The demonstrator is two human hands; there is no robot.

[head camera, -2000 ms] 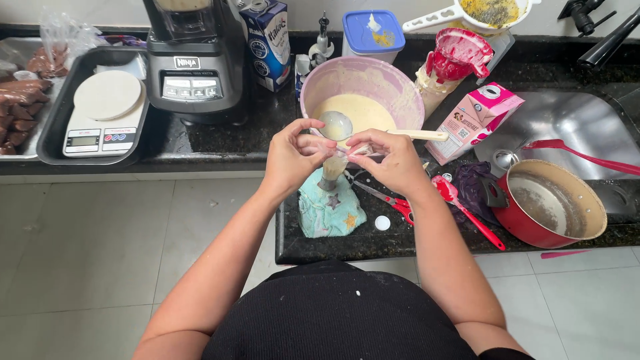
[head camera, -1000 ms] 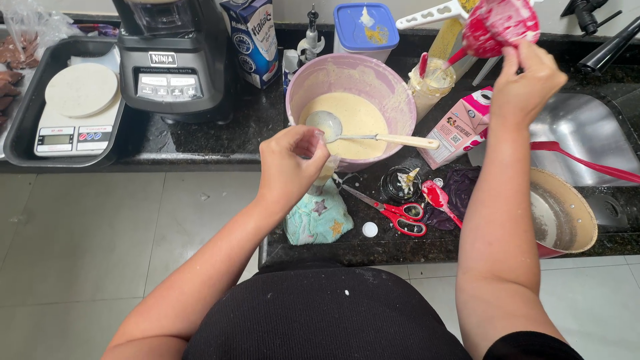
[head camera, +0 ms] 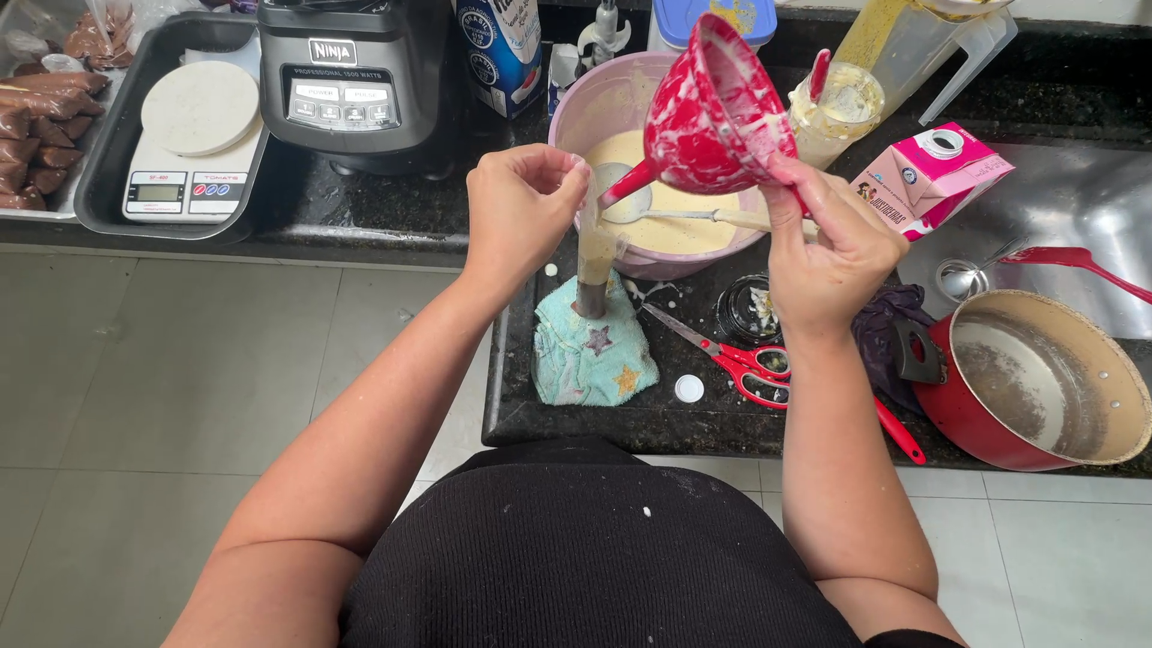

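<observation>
My left hand (head camera: 531, 202) pinches the top of a narrow clear plastic bag (head camera: 595, 256), which hangs upright with brown filling at its bottom, against a folded teal cloth (head camera: 594, 351) with stars. In my right hand (head camera: 828, 234) is a red plastic funnel (head camera: 711, 112) smeared with white cream, its spout pointing down-left to the bag's mouth. Whether the spout is inside the bag I cannot tell. Behind is a pink bowl (head camera: 576, 112) of pale cream, with a metal ladle (head camera: 630, 211) lying across it.
Red-handled scissors (head camera: 742, 364), a white cap (head camera: 688, 388) and a black lid (head camera: 747, 310) lie on the granite counter. A red pot (head camera: 981, 405) and pink carton (head camera: 936, 175) stand right by the sink (head camera: 1080, 198). Left are a blender base (head camera: 355, 90) and kitchen scale (head camera: 184, 180).
The red funnel, a second ago held up at the right over the carton, has come left to the bag. Two seconds ago both hands were at the bag and the funnel stood on a jar behind.
</observation>
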